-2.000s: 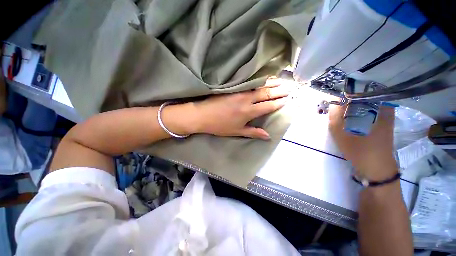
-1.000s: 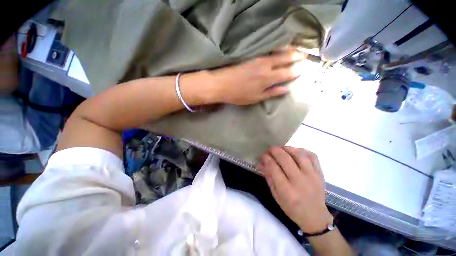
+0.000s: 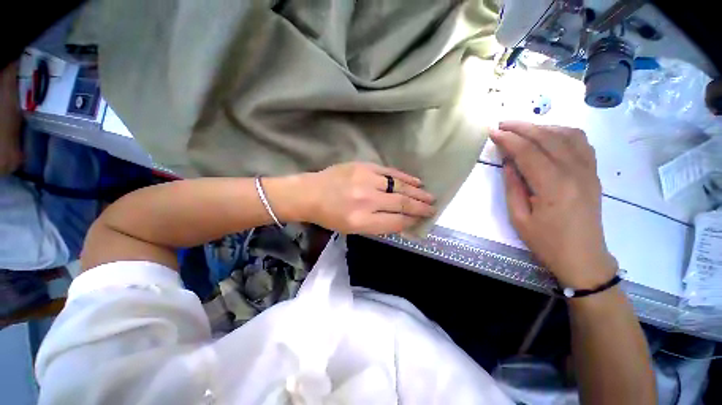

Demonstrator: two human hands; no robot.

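The olive-khaki cloth [image 3: 261, 95] lies in folds over the table, its right edge running from the lit needle area [image 3: 500, 71] down to the table's front edge. My left hand [image 3: 380, 198] rests on the cloth's near corner at the front edge, fingers close together; whether they pinch the cloth is hard to tell. My right hand [image 3: 550, 182] is over the white table just right of the cloth's edge, fingers bent, fingertips near the edge below the needle; nothing shows in it. The white sewing machine [image 3: 530, 20] is at the top right.
A dark grey round knob [image 3: 606, 75] hangs from the machine. Clear plastic bags with printed paper [image 3: 704, 253] lie at the right. A ruler strip [image 3: 483, 257] runs along the front edge. A dark control panel [image 3: 84, 93] and red-handled scissors [image 3: 33, 88] are at the far left. Bunched cloth [image 3: 257, 277] lies below the table.
My left hand has moved from near the needle down to the cloth's front corner. My right hand has left that corner and moved up and right. The cloth's folds have shifted.
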